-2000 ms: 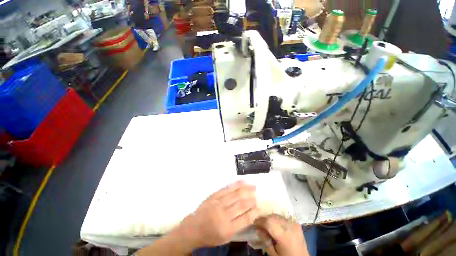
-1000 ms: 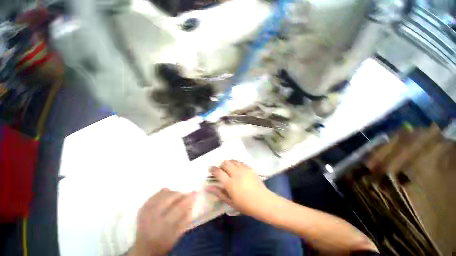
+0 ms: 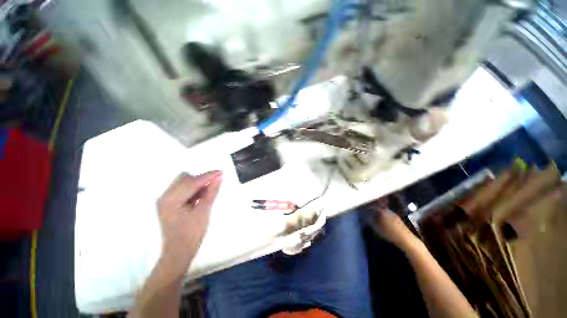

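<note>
My left hand (image 3: pixel 186 202) is over the white table (image 3: pixel 118 248), left of the black block (image 3: pixel 256 163). Its thumb and forefinger are pinched together; I cannot tell whether a thread is between them. My right hand (image 3: pixel 387 218) is low at the table's front edge, dark and blurred, its fingers partly hidden. Thread snips with pink-red handles (image 3: pixel 275 205) lie on the table in front of the black block. The sewing machine's needle area (image 3: pixel 239 93) is blurred, beside the blue tube (image 3: pixel 304 77).
A worn pale notch or pad (image 3: pixel 303 223) is at the table's front edge by my lap. Brown panels (image 3: pixel 534 230) are piled at the right. A red bin (image 3: pixel 23 186) stands on the floor at the far left, beside a yellow line.
The view has turned down and right since the first frame. My hands, together before, have parted: left moved up towards the black block, right moved right to the table edge. The snips now show.
</note>
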